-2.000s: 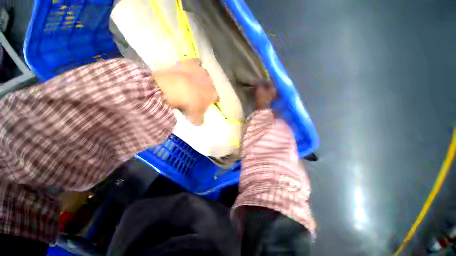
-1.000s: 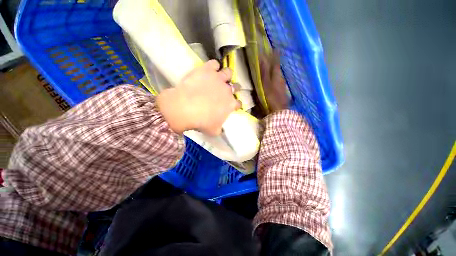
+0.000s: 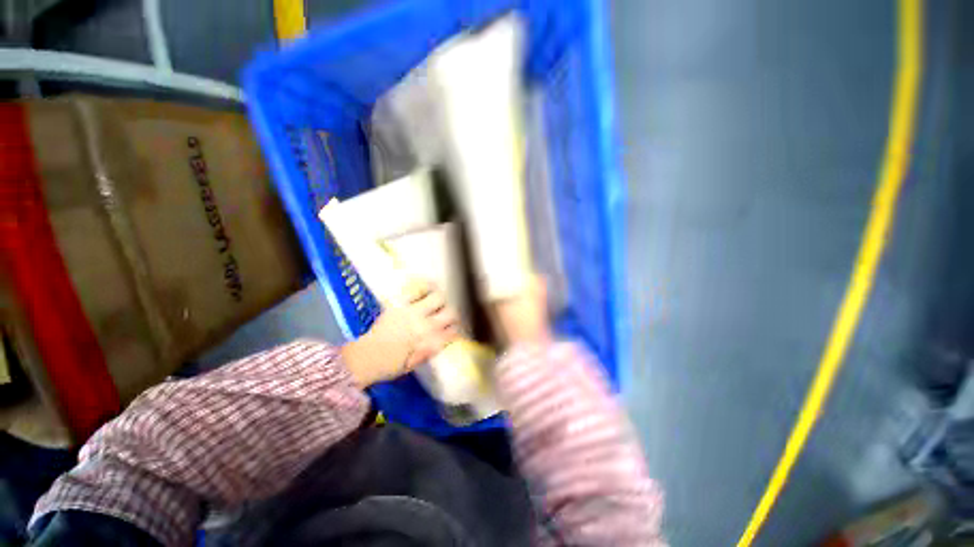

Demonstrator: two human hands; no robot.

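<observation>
The blue plastic crate (image 3: 607, 214) stands in front of me with beige bag panels with yellow edging inside. My left hand (image 3: 411, 333) lies on a folded beige panel (image 3: 374, 219) at the crate's near left, fingers curled over its edge. My right hand (image 3: 521, 310) is blurred at the lower end of a long pale panel (image 3: 481, 139) on the right side of the crate. Its fingers are mostly hidden, so its grip is unclear.
A brown cardboard carton (image 3: 160, 203) with red tape stands left of the crate. A white metal frame (image 3: 118, 71) runs behind it. A yellow line (image 3: 844, 310) curves along the grey floor on the right.
The view has shifted, showing the whole crate and more of the carton. The panels lie differently, with two pale bundles apart. My right hand has moved off the crate's right wall onto the long panel.
</observation>
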